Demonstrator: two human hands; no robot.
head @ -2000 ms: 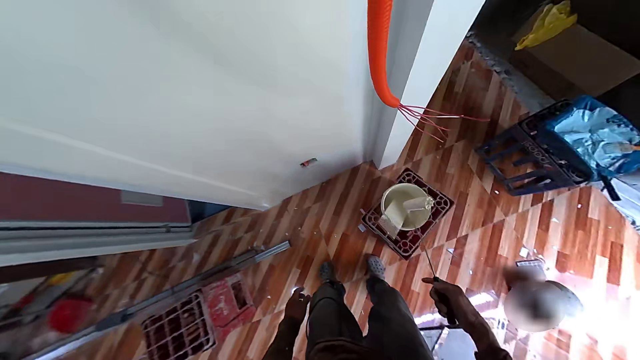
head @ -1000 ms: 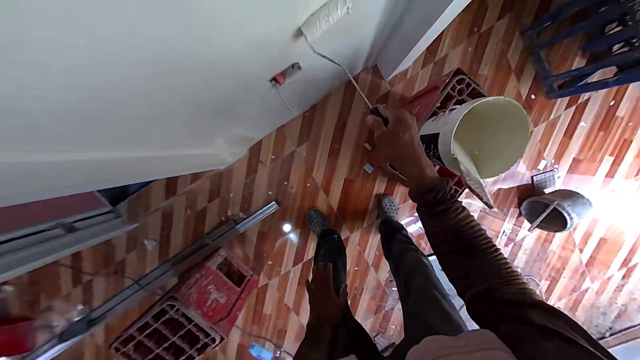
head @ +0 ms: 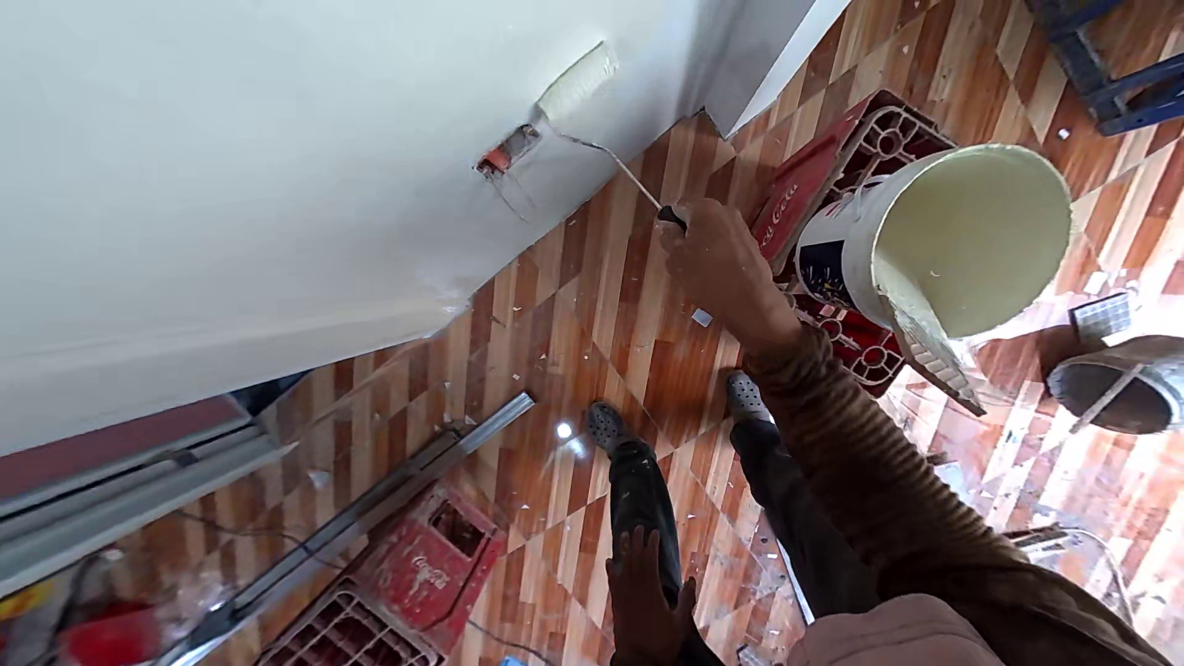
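Observation:
My right hand (head: pixel 721 268) grips the black handle of a paint roller (head: pixel 578 83), whose pale, paint-covered sleeve lies against the white wall (head: pixel 231 185). Just below the sleeve, an electrical box opening (head: pixel 509 151) with an orange-red part is set in the wall. My left hand (head: pixel 647 583) hangs low over my left leg, its fingers apart and nothing in it. To the right of my right hand, a white paint bucket (head: pixel 980 240) with pale paint inside stands on a red plastic crate (head: pixel 800 185). A paint-coated grid (head: pixel 925 347) hangs at the bucket's mouth.
Another red crate (head: pixel 425 573) lies lower left, beside long metal profiles (head: pixel 490 425) on the patterned floor. A smaller bucket (head: pixel 1124 384) is at the far right, and a dark blue crate (head: pixel 1138 92) is at the upper right. My feet, in grey clogs (head: pixel 606 425), stand between the crates.
My right hand, low beside the bucket crate two seconds ago, has moved up toward the wall, where the roller's sleeve now lies. The view has shifted.

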